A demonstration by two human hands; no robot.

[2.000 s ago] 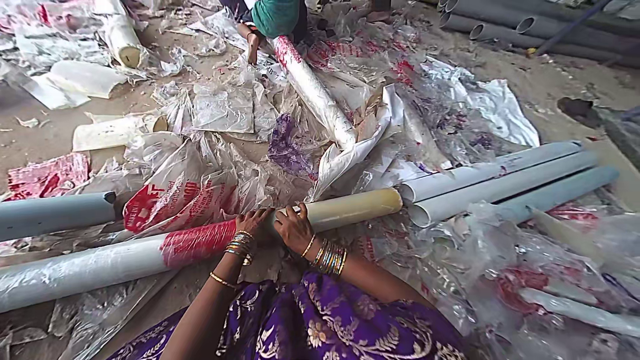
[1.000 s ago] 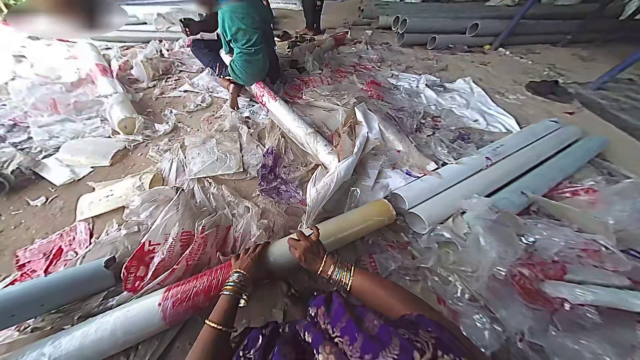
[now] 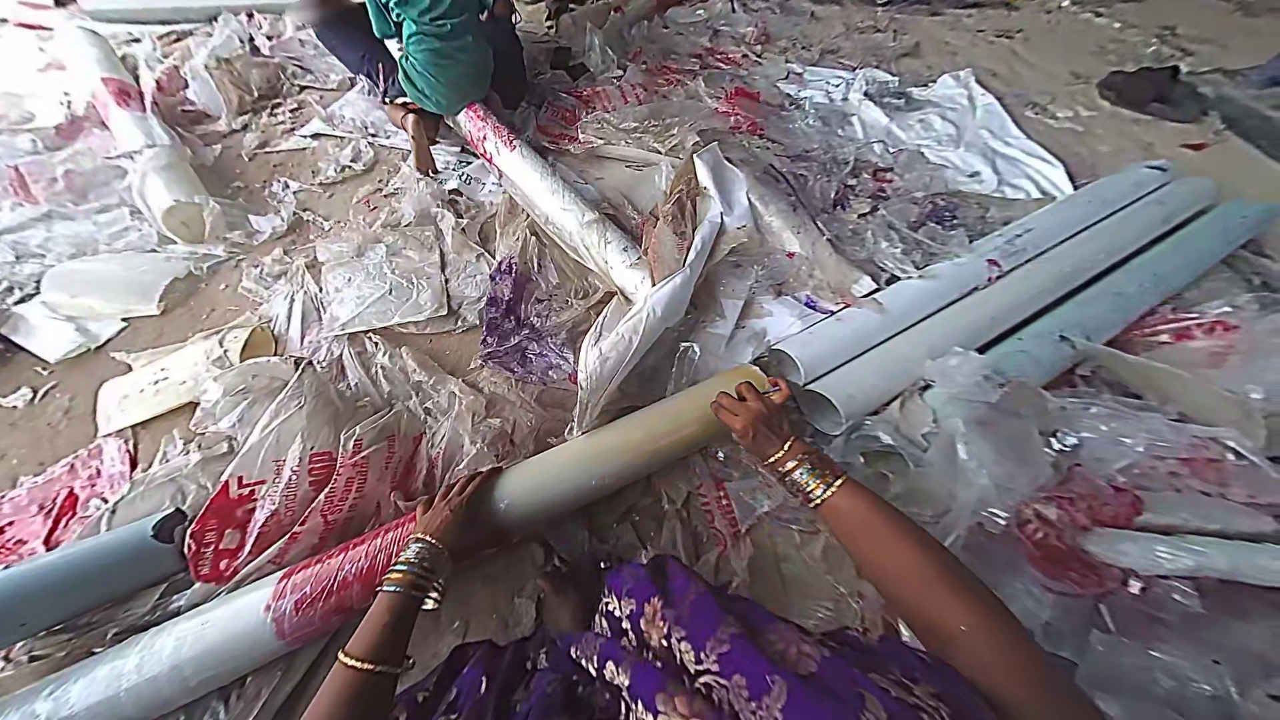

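Observation:
A long roll or tube lies across in front of me, its left part white plastic-wrapped with a red printed band (image 3: 335,580), its right part a bare yellowish-grey tube (image 3: 610,455). My left hand (image 3: 460,515) rests on the tube just right of the red band, fingers over its top. My right hand (image 3: 755,415) is at the tube's right end, fingers bent around the rim; whether it also holds something small there I cannot tell. Just beyond that end lie grey pipes (image 3: 1010,285) side by side, their open ends near my right hand.
Crumpled clear plastic film (image 3: 340,450) with red print covers much of the ground. A person in a green top (image 3: 440,55) crouches at the top by another wrapped roll (image 3: 550,200). A grey pipe (image 3: 90,575) lies at left, a white cloth or sheet (image 3: 960,135) at upper right.
My right hand has moved right along the tube, from beside my left hand to the tube's right end. My left hand stays on the tube near the red band.

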